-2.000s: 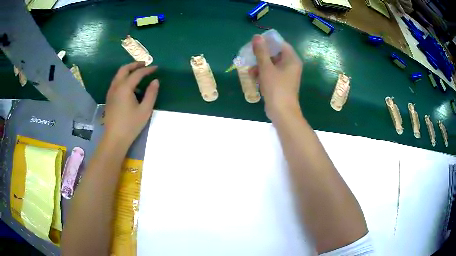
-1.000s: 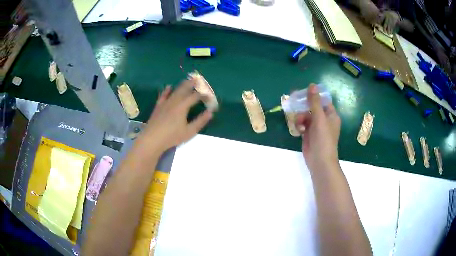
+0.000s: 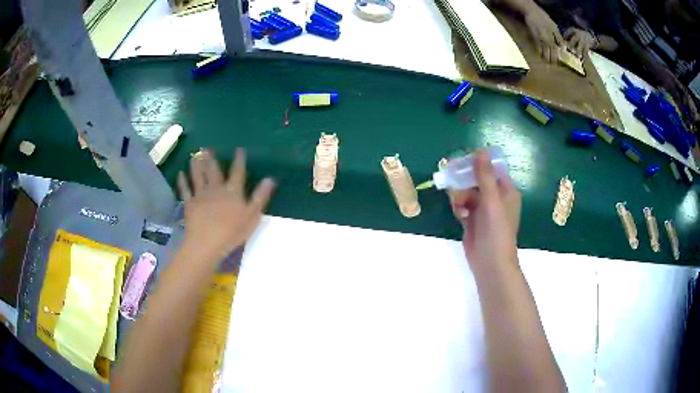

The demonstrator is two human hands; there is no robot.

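My right hand holds the translucent white glue bottle, its yellow-green tip pointing left, close to the right side of a beige part on the green belt. Another beige part is partly hidden behind the bottle and my right hand. A beige part lies upright in view, left of the first. My left hand is spread, palm down, over the belt's near edge, over a beige part of which only the top end shows. Whether it touches that part is hidden.
Blue cells lie along the far belt. More beige parts lie right. A grey metal post stands left. The white sheet is in front; the yellow envelope and pink part lie left. A person's hands show at the opposite bench.
My left hand has let go of the beige part it was touching and moved left, fingers spread. That part now stands straighter. My right hand keeps the bottle near the same parts. The view has shifted.
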